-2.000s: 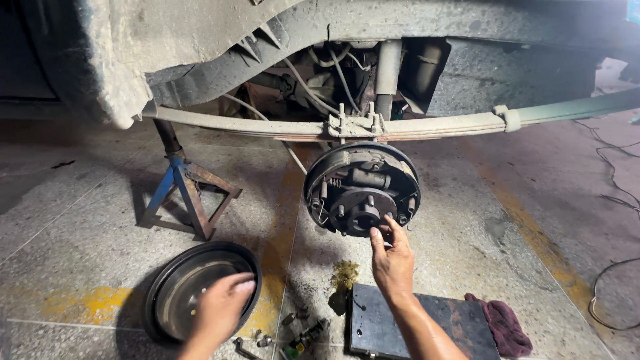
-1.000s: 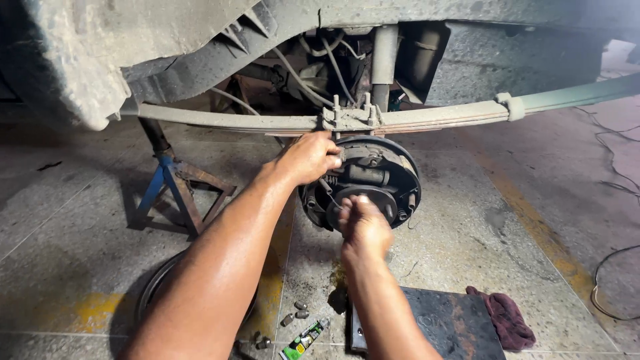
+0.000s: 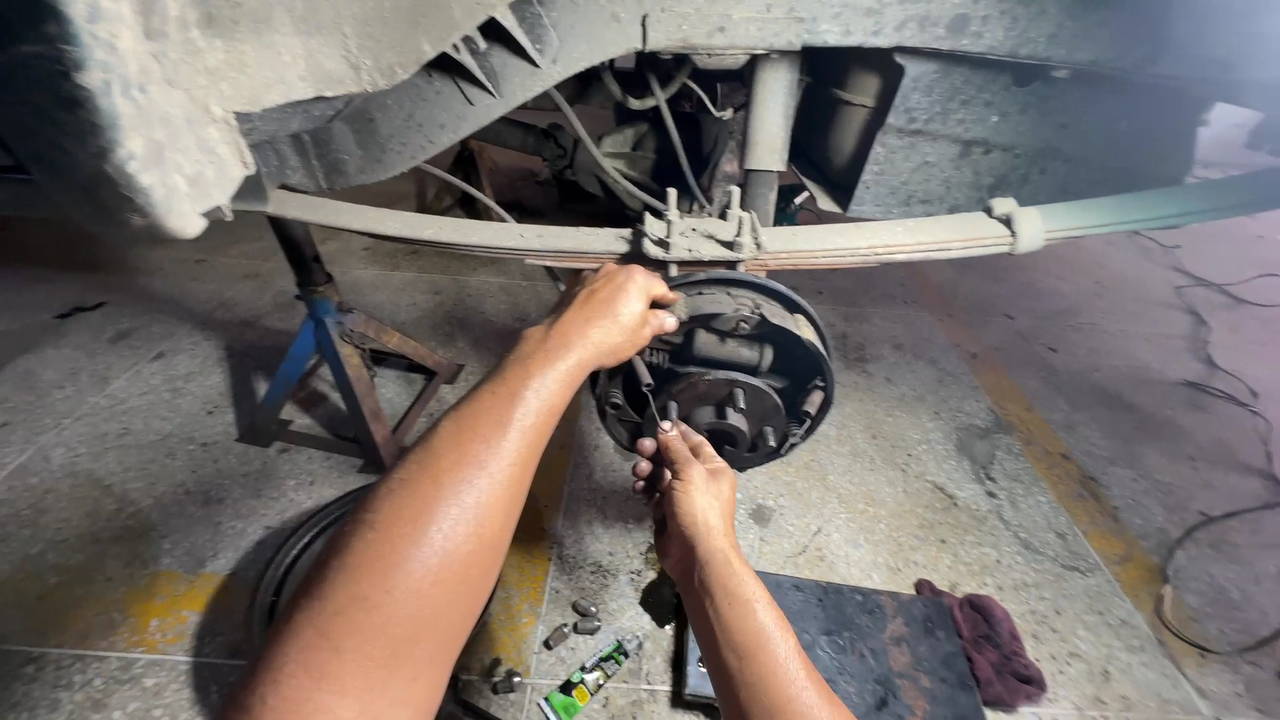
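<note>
A drum brake assembly (image 3: 735, 350) hangs under the leaf spring (image 3: 860, 245), its wheel hub (image 3: 715, 410) and studs exposed. My left hand (image 3: 615, 312) rests at the upper left of the assembly, fingers curled by the brake shoe; what lies under its fingertips is hidden. My right hand (image 3: 690, 485) is below and left of the hub, thumb and forefinger pinched on the thin wire end of a coil return spring (image 3: 642, 372). The spring runs up toward my left hand. The wheel cylinder (image 3: 733, 350) sits above the hub.
A jack stand (image 3: 340, 370) stands at the left. The brake drum (image 3: 300, 545) lies on the floor behind my left forearm. Several lug nuts (image 3: 586, 625), a green tube (image 3: 590, 680), a black flat box (image 3: 860, 640) and a dark red cloth (image 3: 990, 640) are below. Cables (image 3: 1215, 370) lie at the right.
My left hand has gone from over the brake drum on the floor up to the brake assembly. My right hand has moved from the front of the hub to its lower left.
</note>
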